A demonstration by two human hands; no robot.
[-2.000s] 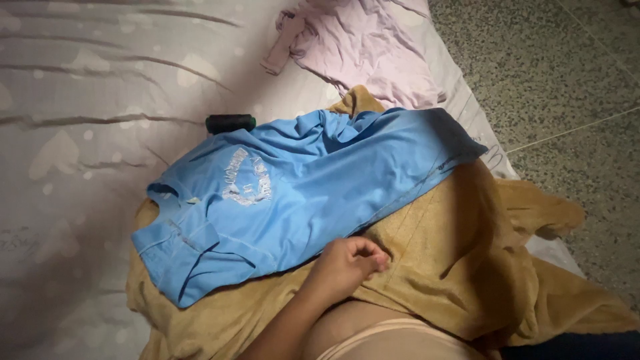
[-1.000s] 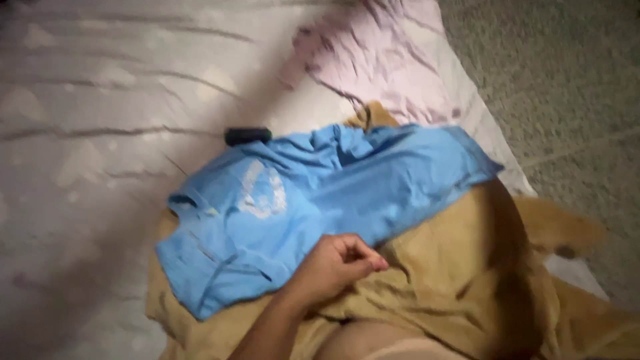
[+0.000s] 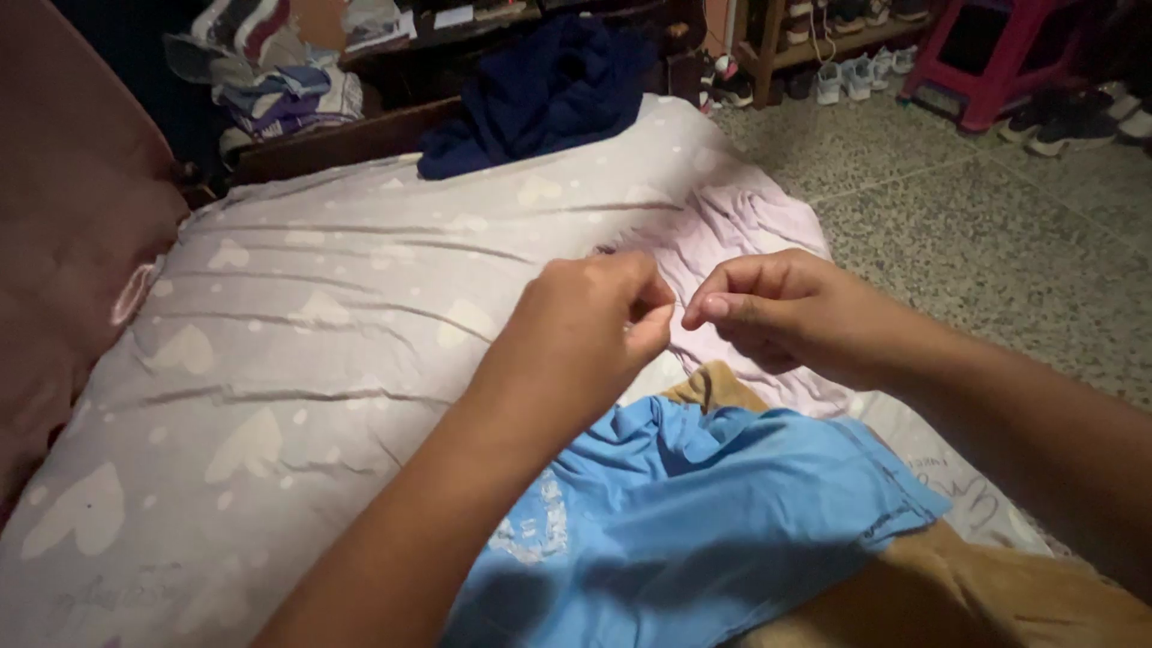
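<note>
My left hand [image 3: 598, 315] is raised over the bed, thumb and fingertips pinched together. Close to its right, my right hand [image 3: 774, 310] has its thumb against the index finger, its tips a small gap from the left ones. Whatever may be between the fingers of either hand is too fine to tell. Below both hands lies a blue shirt [image 3: 684, 513] with a white print, partly hidden by my left forearm. Tan cloth [image 3: 972, 585] is under the shirt, and a pale pink garment [image 3: 747, 225] lies behind the hands.
The bed has a light sheet with hearts [image 3: 315, 360]. Dark blue cloth [image 3: 549, 99] rests at its far edge, with folded clothes [image 3: 288, 94] beyond to the left. A pink plastic stool [image 3: 990, 54] and shoes [image 3: 855, 76] stand on the speckled floor [image 3: 945, 207].
My right hand has come into view, and my left hand is now up beside it, above the shirt. The view has tilted up toward the far end of the bed.
</note>
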